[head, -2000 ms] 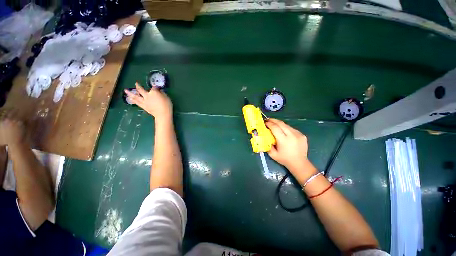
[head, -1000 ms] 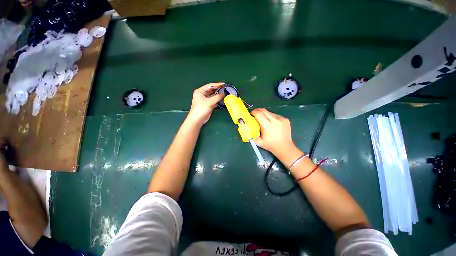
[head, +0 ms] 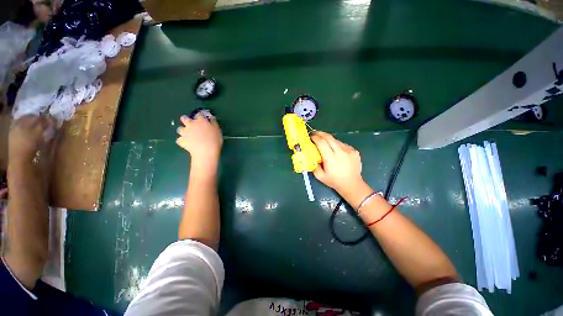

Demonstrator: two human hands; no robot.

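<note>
My right hand [head: 338, 162] holds the yellow hot glue gun [head: 300, 143], its nozzle end pointing away from me beside a round black-and-white unit [head: 305, 108]. A whitish glue stick [head: 308, 186] sticks out of the back of the gun. My left hand [head: 200, 137] is over another round unit [head: 202, 115] and partly covers it; its fingertips touch the unit's edge, but whether they grip it is hidden. A third round unit [head: 205, 87] lies just beyond that hand. Another round unit [head: 402, 107] lies to the right, near the post.
White discs [head: 62, 77] are heaped on the brown board [head: 83, 163] at left, with a black heap [head: 80, 21] behind. Another person's arm [head: 28, 203] reaches there. A white post [head: 494, 92], spare glue sticks [head: 489, 216] and black parts [head: 550, 222] are at right. A black cord [head: 395, 176] trails from the gun.
My left hand has moved left, away from the unit by the gun, to another unit. The round units have shifted right, and one more shows beyond my left hand. The other person's arm has reached onto the board.
</note>
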